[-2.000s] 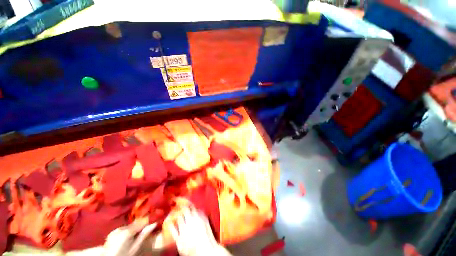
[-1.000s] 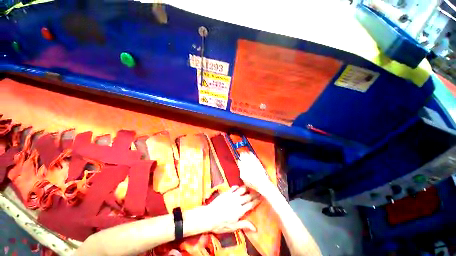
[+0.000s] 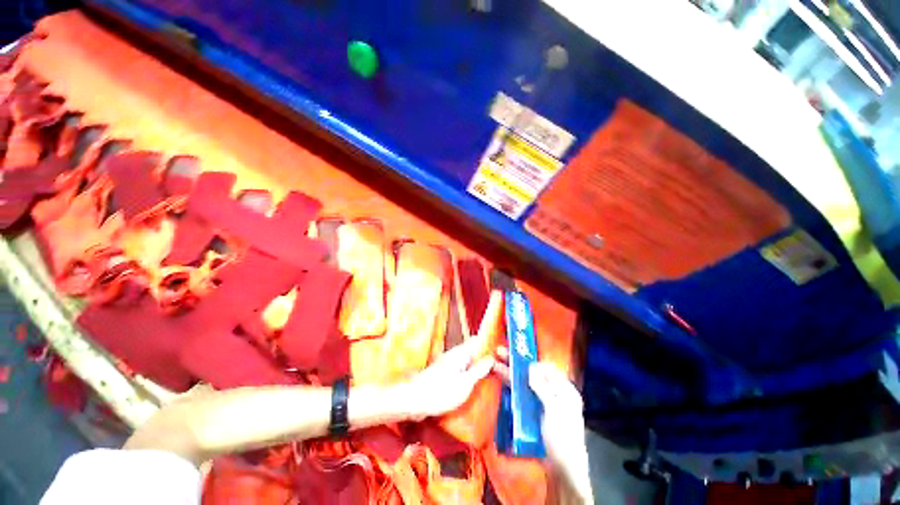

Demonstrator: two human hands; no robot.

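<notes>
A blue cutting die (image 3: 521, 375) stands tilted on its side at the right end of the bed. My right hand (image 3: 555, 395) holds it by its right side. My left hand (image 3: 456, 377) is at the die's left with its fingers close together, near an orange strip that reaches up beside the die; whether it grips this strip is not clear. Orange and dark red sheet material (image 3: 400, 306) with cut-out gaps lies under and left of my hands.
Tangled red and orange offcuts (image 3: 187, 286) cover the bed's front and left. The blue press beam (image 3: 414, 148) runs behind the bed, with a green button (image 3: 362, 58) and warning labels (image 3: 515, 173). The bed's pale front edge (image 3: 74, 340) shows at lower left.
The view has turned and the bed now slopes down to the right. The die, flat on the material before, is now tilted up in my right hand. My left hand has moved closer to it.
</notes>
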